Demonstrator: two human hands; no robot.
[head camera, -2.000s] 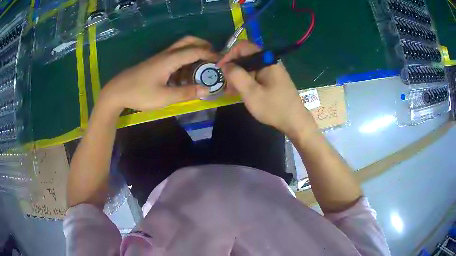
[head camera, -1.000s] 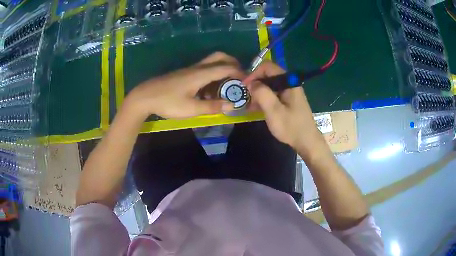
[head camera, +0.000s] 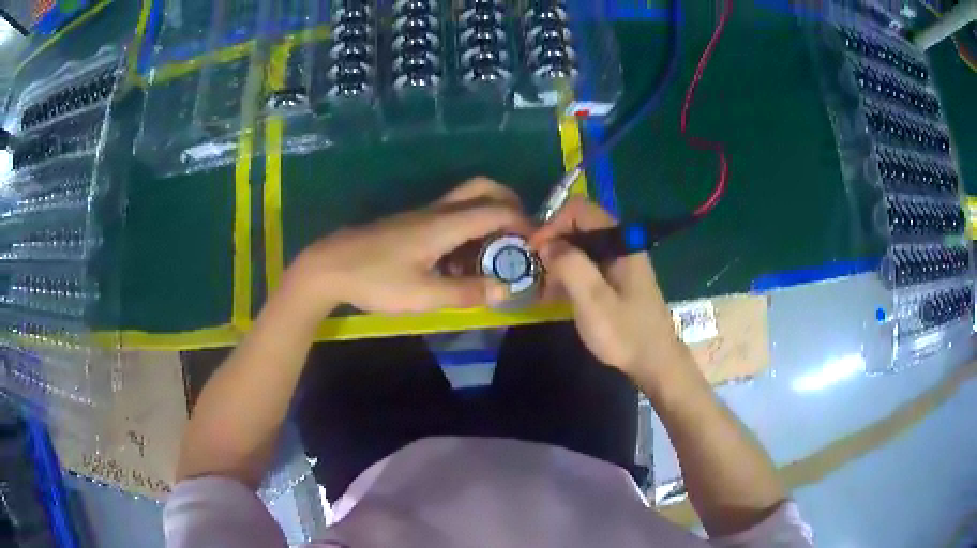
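Observation:
A small round component (head camera: 512, 264) with a silver-white ring face and grey centre is held at the yellow-taped table edge, face up. My left hand (head camera: 402, 262) holds it from the left, thumb on its near side. My right hand (head camera: 600, 284) grips the black test probe (head camera: 616, 240) with its blue band, fingers at the component's right side. The probe tip is hidden by my fingers. The metal base under the component is mostly hidden. A silver cable connector (head camera: 559, 197) rises behind my right fingers to the dark blue cable (head camera: 646, 105).
A clear tray (head camera: 455, 107) with rows of shiny components stands behind my hands. More filled trays stand at the right (head camera: 916, 161) and left (head camera: 66, 107). The red lead (head camera: 702, 143) curves at the right. Cardboard boxes (head camera: 739, 340) are below the table edge.
The view has shifted, so the hands and table edge appear lower and more of the back tray shows. Both hands keep nearly the same hold on the component and probe.

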